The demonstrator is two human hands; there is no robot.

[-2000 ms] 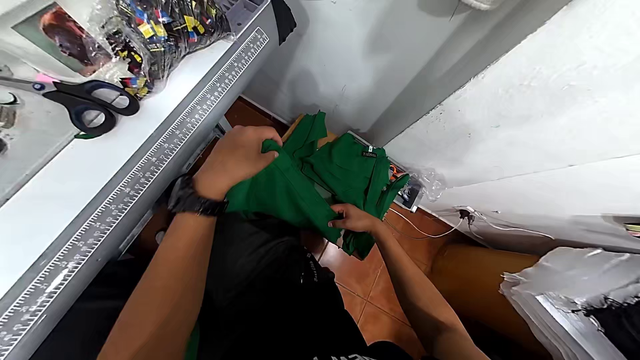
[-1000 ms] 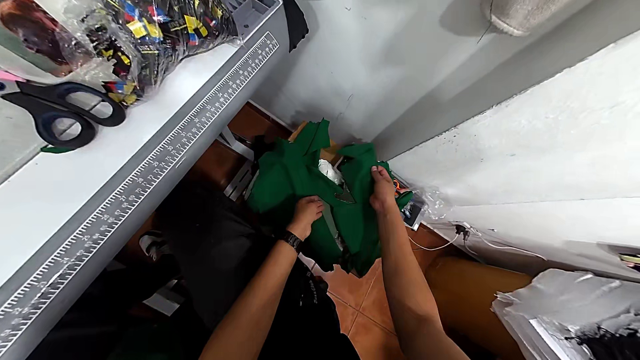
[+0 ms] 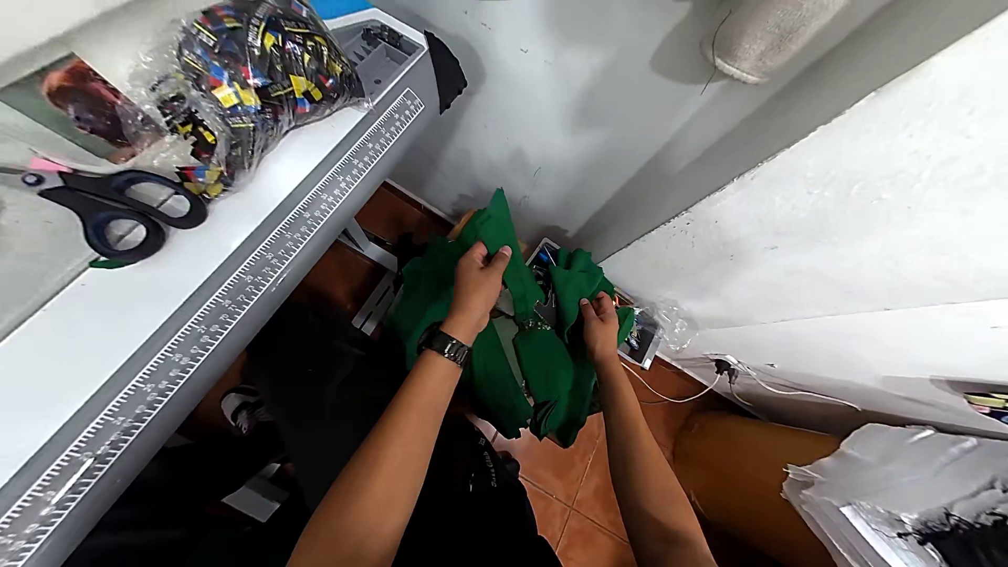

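Green fabric pieces (image 3: pixel 543 362) lie spread and bunched low between the white table and the wall. My left hand (image 3: pixel 479 287), with a dark wristwatch (image 3: pixel 446 345) on its wrist, pinches a green strip between thumb and fingers. To its right, my right hand (image 3: pixel 600 323) grips the edge of a bunched green piece with its fingertips. A grey piece shows between the green ones. Part of a tray (image 3: pixel 650 346) holding small items shows beside and beneath the fabric; the rest of it is hidden.
Black-handled scissors (image 3: pixel 130 213) and a clear plastic bag of colourful labels (image 3: pixel 264 75) rest on the white table, whose edge bears a printed ruler (image 3: pixel 236 295). A white cable (image 3: pixel 677 398) crosses the tiled floor at the right. A pile of white material (image 3: pixel 890 472) stands at lower right.
My left hand has moved up the fabric and now holds a strip near its top. The green pieces, bunched together at first, have been spread and rearranged, with a gap between them.
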